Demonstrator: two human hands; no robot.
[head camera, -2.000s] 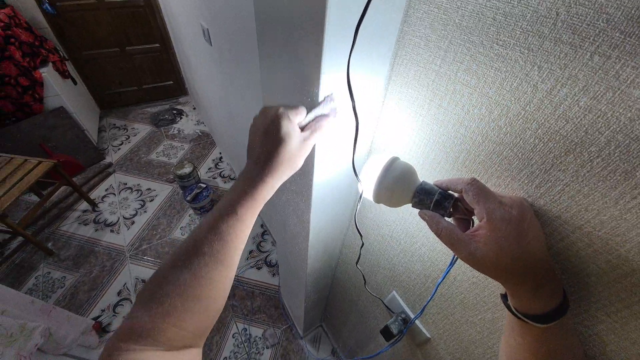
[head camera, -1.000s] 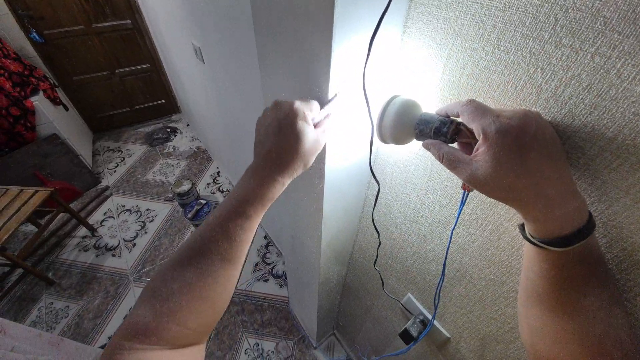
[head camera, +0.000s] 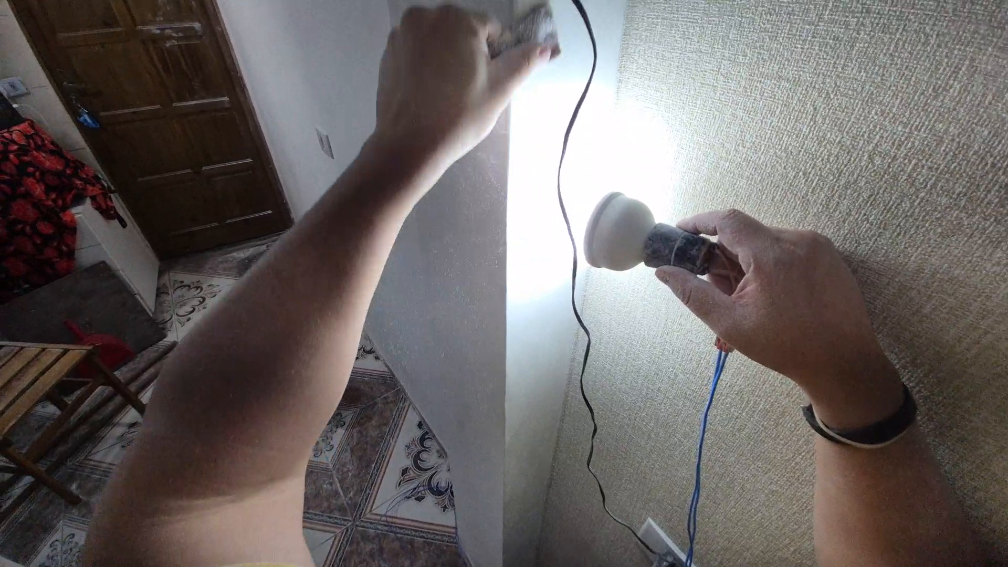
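Note:
My right hand (head camera: 776, 287) grips the dark socket (head camera: 679, 248) of a lit light bulb (head camera: 620, 231), which points left at the white wall edge (head camera: 539, 315). Blue wires (head camera: 703, 441) hang below that hand. At the top, my left hand (head camera: 449, 71) holds a small greyish piece, perhaps a sanding block or folded abrasive (head camera: 529, 33), against or close to the wall corner; whether it touches is not clear. A black cable (head camera: 568, 213) hangs between the bulb and the corner.
Textured wallpaper (head camera: 787, 118) covers the right wall, with a wall outlet (head camera: 661, 543) low down. Beyond the corner are a wooden door (head camera: 150, 118), a slatted wooden chair or stool (head camera: 39, 378), a red and black cloth (head camera: 43, 197) and a patterned tile floor (head camera: 417, 465).
My left hand has moved up along the wall corner with the piece in it. My right hand still holds the lit bulb by its socket. The view has shifted somewhat.

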